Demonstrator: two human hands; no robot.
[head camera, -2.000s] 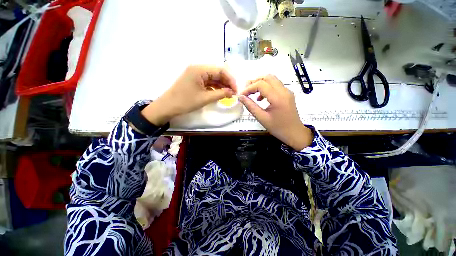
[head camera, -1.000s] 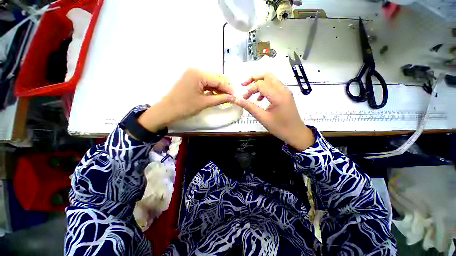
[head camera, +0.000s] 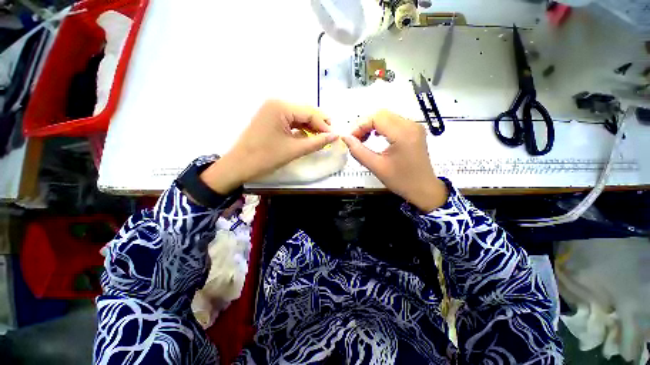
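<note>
A white fabric piece (head camera: 313, 167) lies at the front edge of the white table, its outline washed out against the surface. My left hand (head camera: 281, 139) pinches its upper edge between thumb and forefinger. My right hand (head camera: 392, 153) pinches the same edge just beside the left fingertips. A small yellow patch shows under the left fingers; I cannot tell what it is. Both hands are bare.
Dark thread snips (head camera: 429, 105) and large black shears (head camera: 526, 107) lie right of my hands. A thin grey strip (head camera: 445, 53) lies behind the snips. The needle area (head camera: 375, 71) is ahead. A red basket (head camera: 121, 71) stands left. Cream cloth (head camera: 227, 267) hangs below the table edge.
The right hand's fingers have closed in more and bent, and the fabric below the hands has shifted slightly. Both hands stay in nearly the same place.
</note>
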